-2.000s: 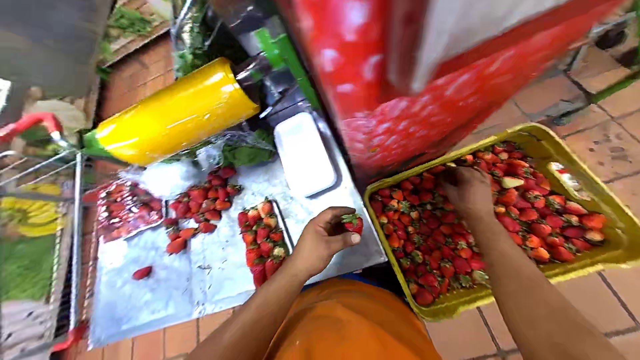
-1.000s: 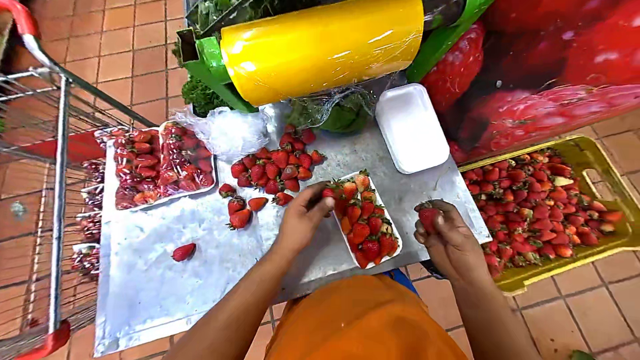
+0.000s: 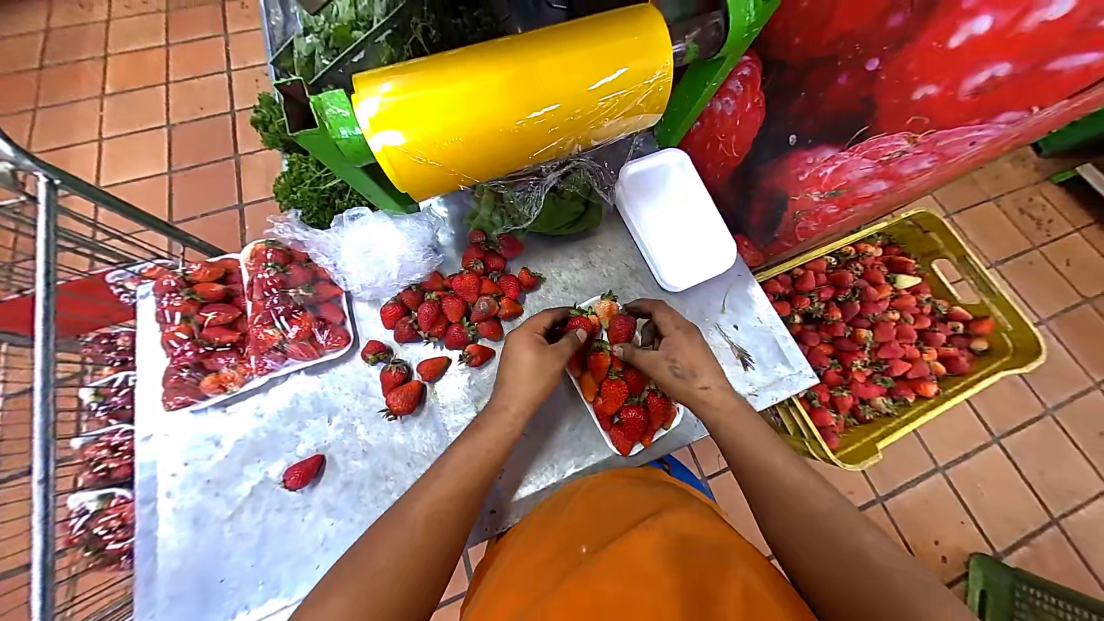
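Observation:
Both my hands are at the far end of a white foam tray (image 3: 605,440) filled with strawberries. My left hand (image 3: 539,349) pinches a strawberry (image 3: 583,324) at the tray's upper left. On the other side, my right hand (image 3: 677,354) has its thumb and fingers around a strawberry (image 3: 621,329) at the upper right. Loose strawberries (image 3: 454,309) lie in a pile left of the tray, and a single strawberry (image 3: 304,473) rests farther left. Stacked empty white trays (image 3: 676,220) stand behind my right hand.
A yellow crate (image 3: 1026,345) of strawberries is at the right. Wrapped strawberry trays (image 3: 297,302) and crumpled plastic film (image 3: 379,250) lie on the metal table (image 3: 224,535). A yellow film roll (image 3: 517,95) spans the back. A wire shopping cart (image 3: 43,388) stands at the left.
My right hand was in the crate, then held a strawberry beside the tray; now it is at the tray's far end. My left hand has come to the tray too. The view has swung left.

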